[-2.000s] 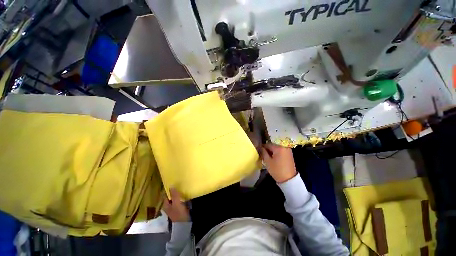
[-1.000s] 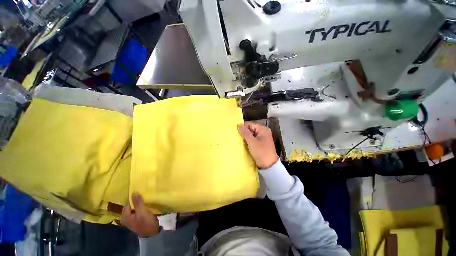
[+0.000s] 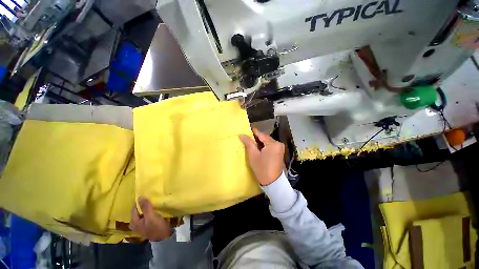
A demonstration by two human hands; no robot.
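Observation:
A yellow bag panel (image 3: 191,152) hangs from the sewing machine, its top right corner at the presser foot and needle area (image 3: 244,97). My right hand (image 3: 267,157) grips the panel's right edge below the needle, thumb on top and fingers at the edge. My left hand (image 3: 149,221) holds its lower left corner, thumb on top and fingers hidden beneath. The white machine head (image 3: 294,31) is marked TYPICAL. Whether the needle is in the cloth cannot be seen.
A floppy yellow work stack (image 3: 63,173) with grey backing lies at left, touching the panel. A second yellow stack with brown bands (image 3: 438,241) is at lower right. A metal-topped table (image 3: 170,63) stands beyond. A green round part (image 3: 418,97) and orange round object (image 3: 455,137) are at right.
Since two seconds ago the panel has turned squarer to me and shifted left. My left hand has moved left with its corner. My right hand has moved up along the right edge, nearer the needle.

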